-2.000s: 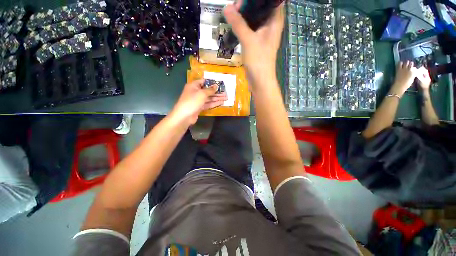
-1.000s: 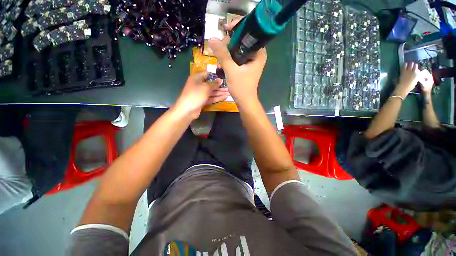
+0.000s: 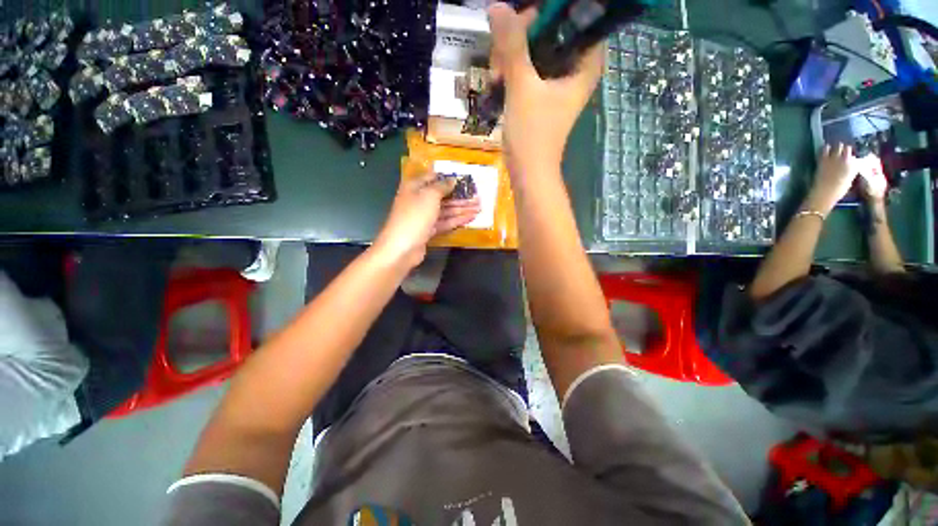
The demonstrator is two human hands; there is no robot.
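My left hand (image 3: pixel 424 214) pinches a small dark and silver module (image 3: pixel 462 187) above the white label of the yellow-orange pad (image 3: pixel 501 221) at the bench edge. My right hand (image 3: pixel 535 98) is wrapped around the teal and black electric screwdriver (image 3: pixel 576 31), held over the right side of the screw feeder (image 3: pixel 448 87). The screwdriver is cut off by the top of the picture. Its bit is hidden or too small to make out. The feeder is a white-grey box with a small dark mechanism at its front.
A heap of glossy black parts (image 3: pixel 345 77) lies left of the feeder. Farther left are a black tray (image 3: pixel 175 170) and rows of metallic assemblies (image 3: pixel 159 57). Clear blister trays (image 3: pixel 629 185) with small parts stand right. A neighbour's hands (image 3: pixel 852 173) work at far right. Red stools (image 3: pixel 206 339) stand below.
A second ago my right hand and the screwdriver were down at the module. Now they are raised up and right over the feeder, much as two seconds ago. My left hand still holds the module.
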